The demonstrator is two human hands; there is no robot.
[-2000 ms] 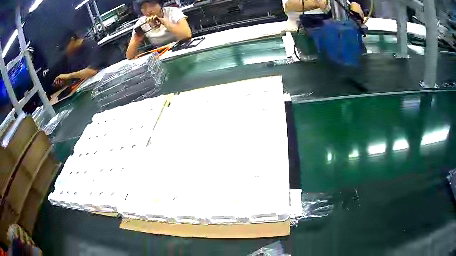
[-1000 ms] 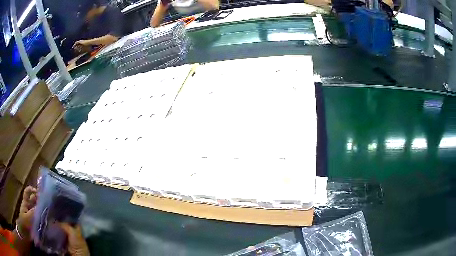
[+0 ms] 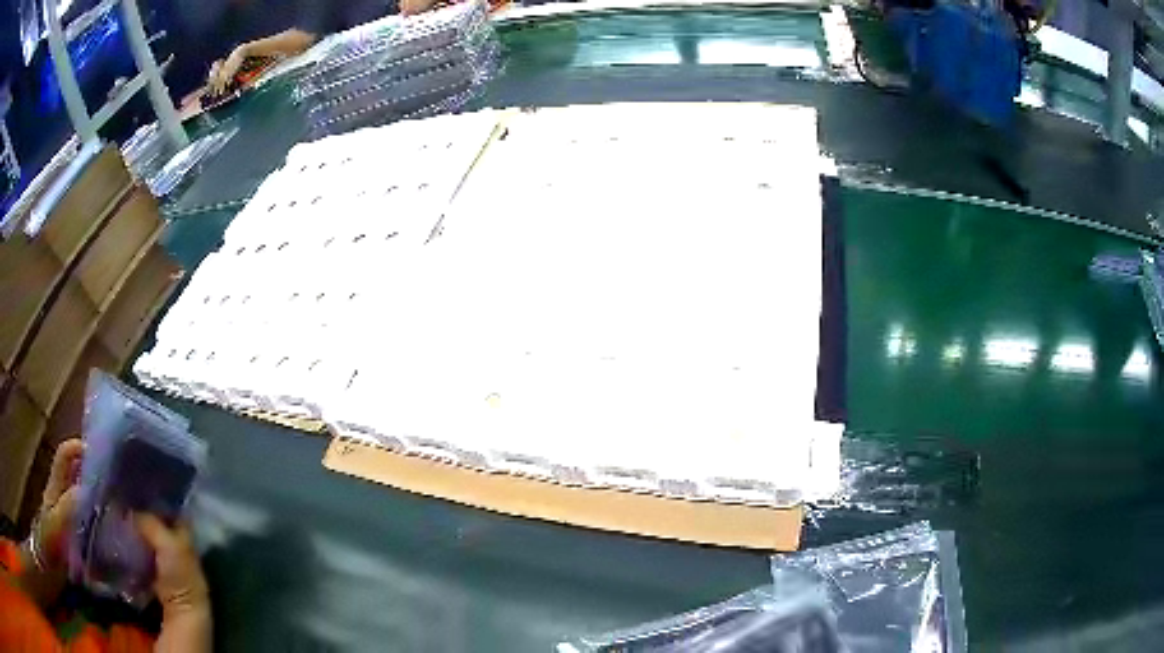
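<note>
Bagged flat dark parts lie or are held at the bottom edge. One glossy clear bag [image 3: 894, 589] shows at bottom right of centre. Another bagged part [image 3: 779, 623], blurred and cut off by the lower edge, overlaps it on the left. The frames do not show what supports them. Neither of my hands is in view. Large white trays [image 3: 613, 306] in two sections sit just beyond, with a brown cardboard strip [image 3: 562, 500] under their near edge.
At left, a person in an orange sleeve [image 3: 96, 635] holds a stack of bagged parts [image 3: 134, 491] beside a divided carton [image 3: 77, 281]. Clear blister trays [image 3: 402, 70] stand beyond the white trays. A blue machine head [image 3: 964, 64] is at the far right.
The view has shifted, and the white trays sit higher in the picture. The orange-sleeved person's hands and stack have come in at left. Bagged parts show more at the bottom edge.
</note>
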